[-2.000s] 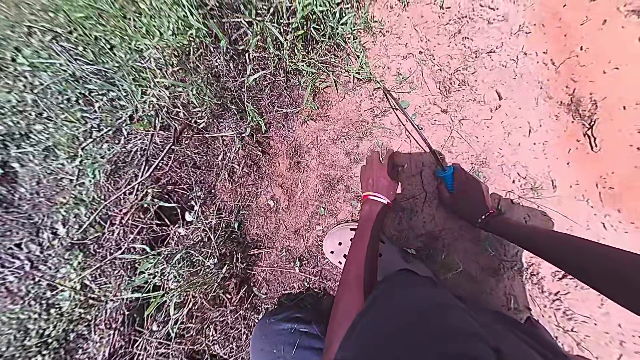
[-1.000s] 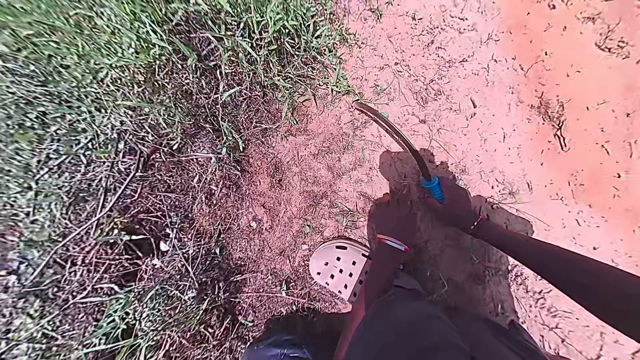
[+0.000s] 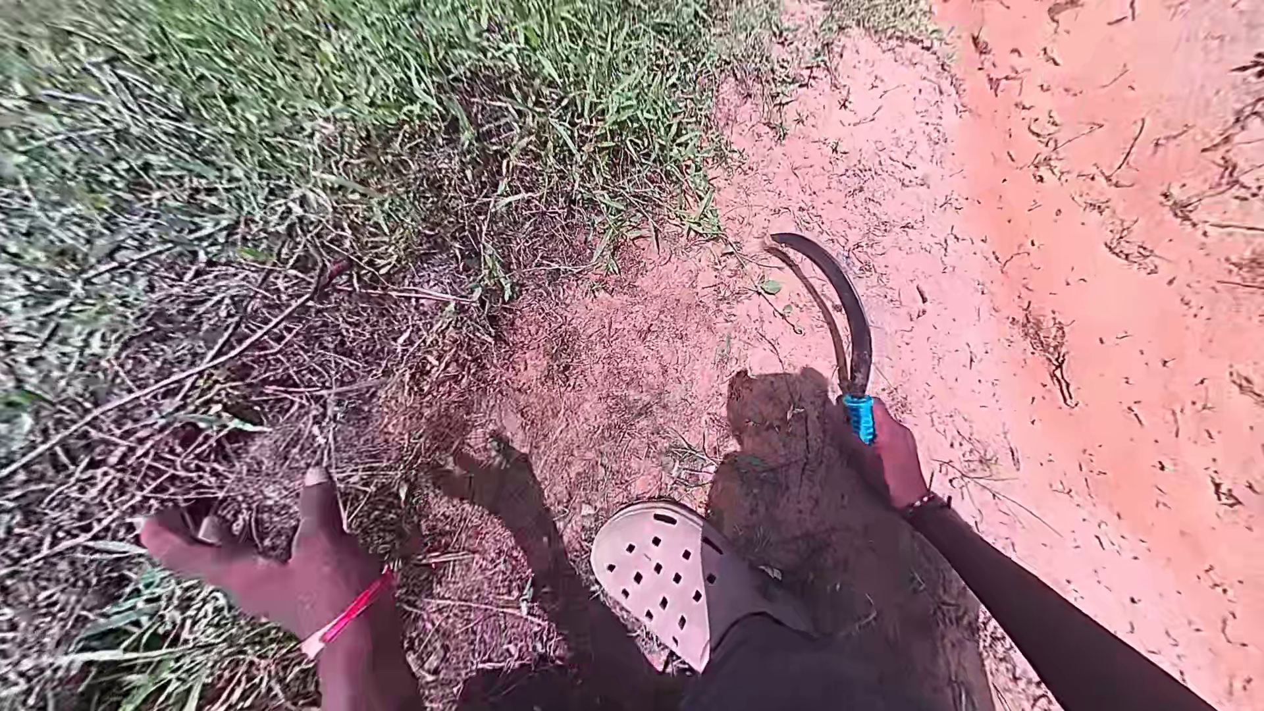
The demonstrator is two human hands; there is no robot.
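My right hand (image 3: 894,459) grips the blue handle of a sickle (image 3: 851,316), whose dark curved blade points up and bends to the left over the bare soil. At the lower left my left hand (image 3: 281,568), with a red and white band at the wrist, is spread with nothing in it. It hovers over or beside a heap of dry stems and twigs (image 3: 247,395); whether the fingertips touch them I cannot tell. My foot in a light perforated clog (image 3: 657,573) stands between the hands.
Green grass (image 3: 553,79) grows thickly across the upper left. A long thin branch (image 3: 188,375) lies over the dry stems. Reddish bare soil (image 3: 1116,296) with scattered plant bits runs along the right. My shadow falls on the ground by the clog.
My left hand has moved away from the right hand, out to the left over the dry stems, and its fingers have spread. The sickle stays in my right hand.
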